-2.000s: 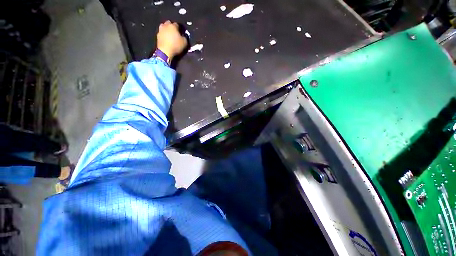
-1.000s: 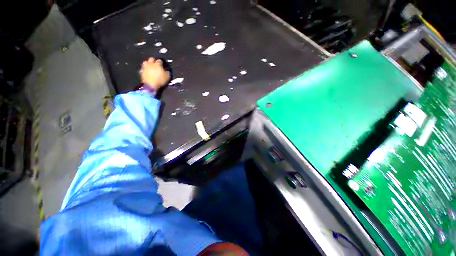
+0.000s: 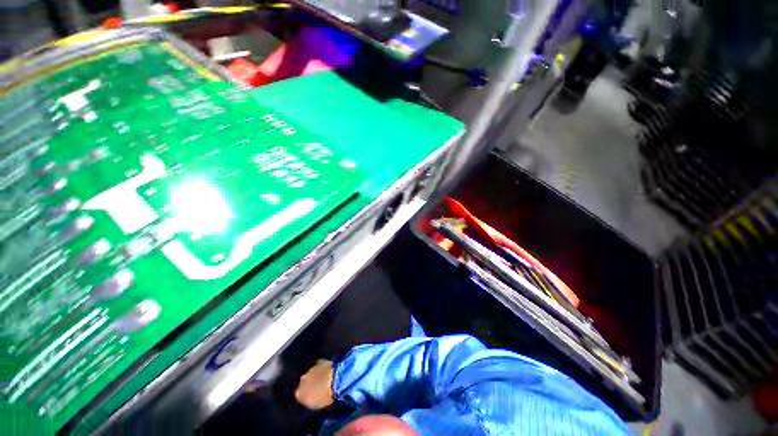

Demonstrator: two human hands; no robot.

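A large green circuit board (image 3: pixel 247 192) with white traces and strong glare lies on the green top plate (image 3: pixel 350 115) of a pale metal unit. My right hand (image 3: pixel 316 385) shows small and blurred at the bottom, below the unit's front panel (image 3: pixel 294 294), at the end of a blue sleeve. Its fingers are mostly hidden in the dark, and I cannot tell whether it holds anything. A faint purple patch is to its left, too blurred to name. My left hand is not in view.
A black bin (image 3: pixel 618 255) at right holds long thin grey strips (image 3: pixel 546 311) and a red-orange edge piece. Dark racks (image 3: pixel 725 281) stand beyond it on a grey floor. Red and purple items lie behind the board, with a dark shelf at the top.
The view has swung right. The black white-spotted table and my left hand on it have left the picture. The board's larger part, the bin and my right hand now show.
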